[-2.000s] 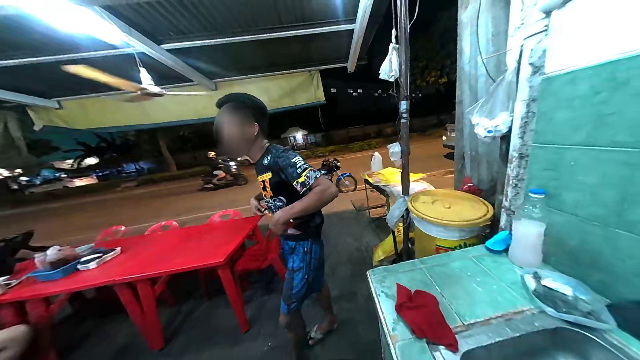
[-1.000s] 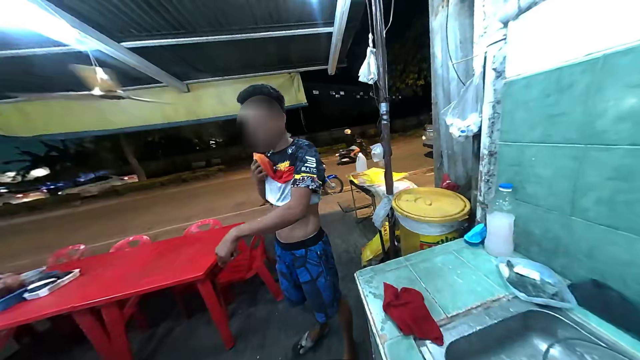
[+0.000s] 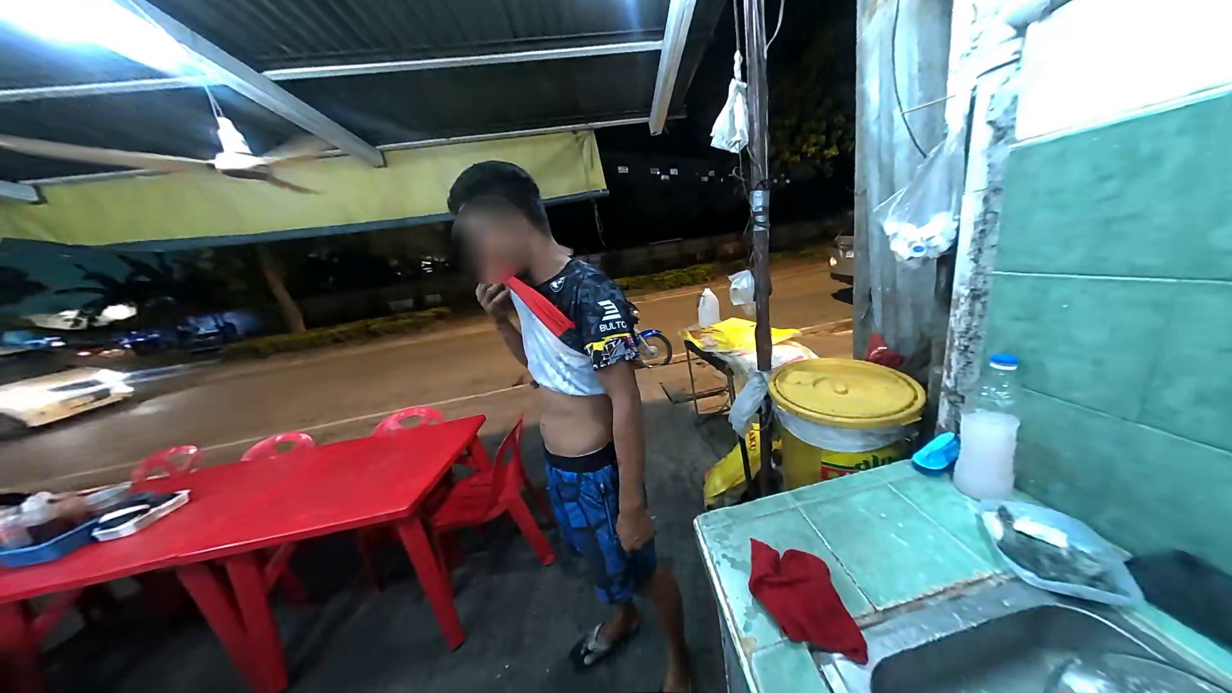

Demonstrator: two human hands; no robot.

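Observation:
Neither my left hand nor my right hand shows in the view. A red cloth (image 3: pixel 807 599) lies crumpled on the green tiled counter (image 3: pixel 881 534), beside the rim of a metal sink (image 3: pixel 1020 650). At the wall end of the counter stands a clear plastic bottle (image 3: pixel 988 433) with a blue cap and whitish contents. A blue scoop-like plastic item (image 3: pixel 936 452) lies to its left. A shallow dish (image 3: pixel 1059 553) holding dark scouring material and a white piece sits behind the sink.
A person (image 3: pixel 577 385) stands left of the counter, lifting a shirt to the face. Red plastic tables (image 3: pixel 318 491) and chairs (image 3: pixel 496 486) are at left. A yellow-lidded bucket (image 3: pixel 847 414) stands behind the counter near a metal pole (image 3: pixel 758 221). Beyond runs a road with vehicles.
The person has pulled the shirt up to the face, and the arm that reached toward the red table a second ago now hangs down. A light-coloured car shows on the road at left.

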